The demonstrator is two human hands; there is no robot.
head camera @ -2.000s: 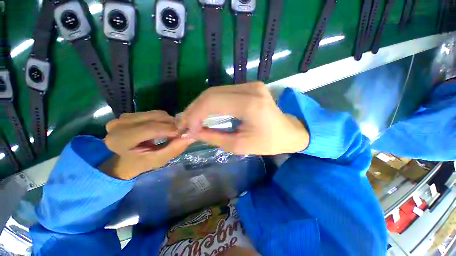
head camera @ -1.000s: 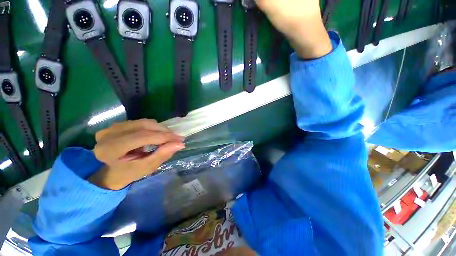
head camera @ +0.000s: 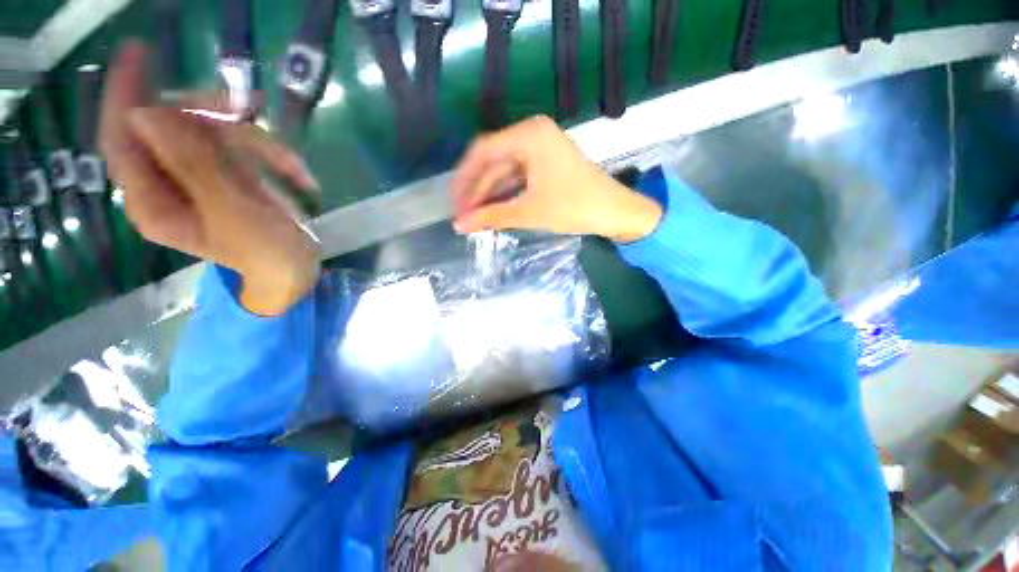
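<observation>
My left hand [head camera: 207,184] is blurred, over the belt edge at the left, with its fingers partly spread. A thin bright line shows by its fingers; I cannot tell if it is film. My right hand [head camera: 548,184] is above the ledge with thumb and fingertips together. A clear glossy patch shows just below these fingertips; I cannot tell if they hold it or it is part of the bag. The crinkled clear poly bag [head camera: 508,324] lies below the hands, with a bright white area in it. A smartwatch [head camera: 302,69] lies back up beyond my left hand.
More watches and dark straps [head camera: 615,56] lie along the green belt. The pale edge rail [head camera: 715,106] curves across. Crinkled clear plastic [head camera: 95,419] is at the lower left, by a blue sleeve. Another person's blue sleeve [head camera: 967,296] is at the right, above cartons [head camera: 983,430].
My right hand has come back from over the belt to above the bag. My left hand has moved left and up, and its fingers have spread. The view has shifted, showing more of the left side.
</observation>
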